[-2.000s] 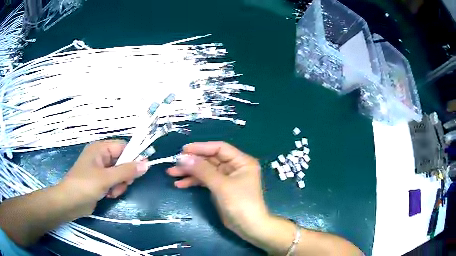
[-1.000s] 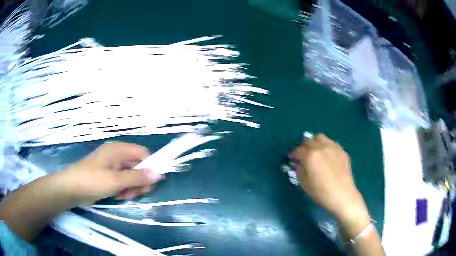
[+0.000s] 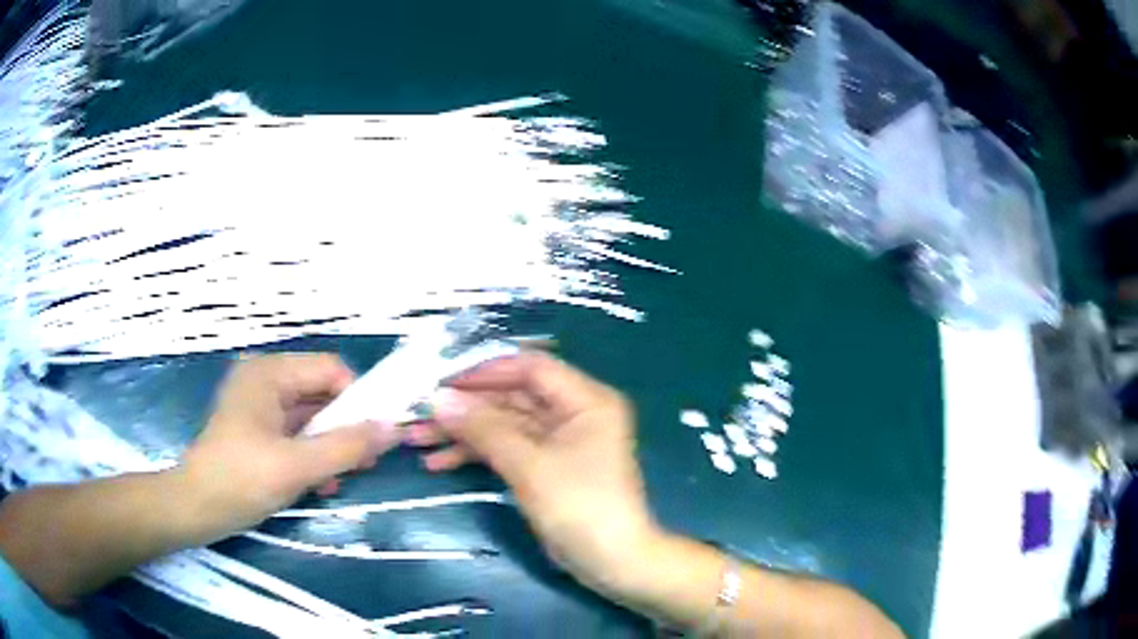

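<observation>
My left hand (image 3: 281,431) is closed around a small group of white cables (image 3: 397,378), their tips pointing up and right. My right hand (image 3: 537,443) is at the tips beside my left fingers, thumb and fingertips pinched together at a cable end; whether a small white piece is between them is hidden and blurred. A wide pile of white cables (image 3: 287,225) lies behind my hands, tips to the right. A heap of small white pieces (image 3: 755,418) lies on the green table to the right of my right hand.
More white cables (image 3: 237,599) lie in front of and below my left hand. Clear plastic bins (image 3: 874,150) stand at the far right. A white sheet (image 3: 980,499) with a purple square (image 3: 1036,521) and a grey metal device (image 3: 1073,381) is at the right. Crumpled clear plastic (image 3: 162,25) is at the far left.
My right hand went to the heap of white pieces and has come back left to the cable tips at my left hand. The heap's outline has changed. My left hand still holds its cables.
</observation>
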